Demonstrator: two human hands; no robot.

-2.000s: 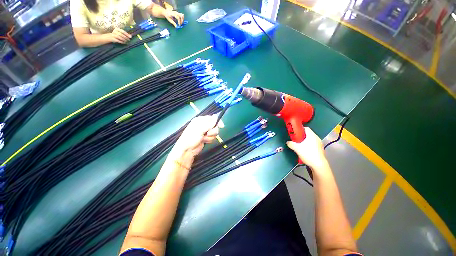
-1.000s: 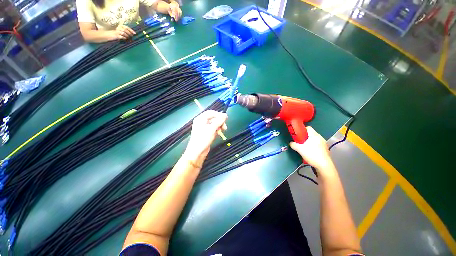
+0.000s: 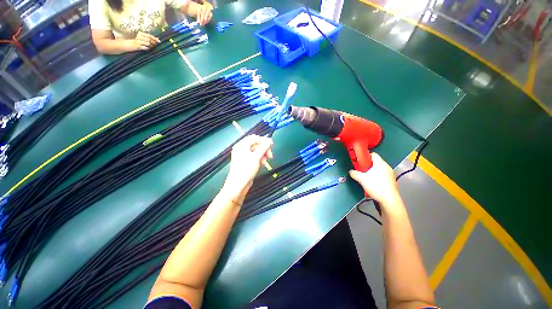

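Note:
My left hand is closed on a black cable just below its blue heat-shrink sleeve, raised above the bench with the silvery lug pointing up. My right hand grips the red heat gun by its handle. The gun's metal nozzle points left at the blue sleeve, close to it; I cannot tell if they touch. A group of cables with blue ends lies to the right of my left hand. A larger cable bundle lies beyond it.
The green bench carries a blue parts bin and a clear plastic bag at the far side. The black power cord runs over the right edge. Another person's hands are at cables across the bench.
Over the two seconds, my left hand and the held cable shift slightly right and the cable turns more upright. The gun nozzle dips level, then tilts up-left again. Both hands keep their grips.

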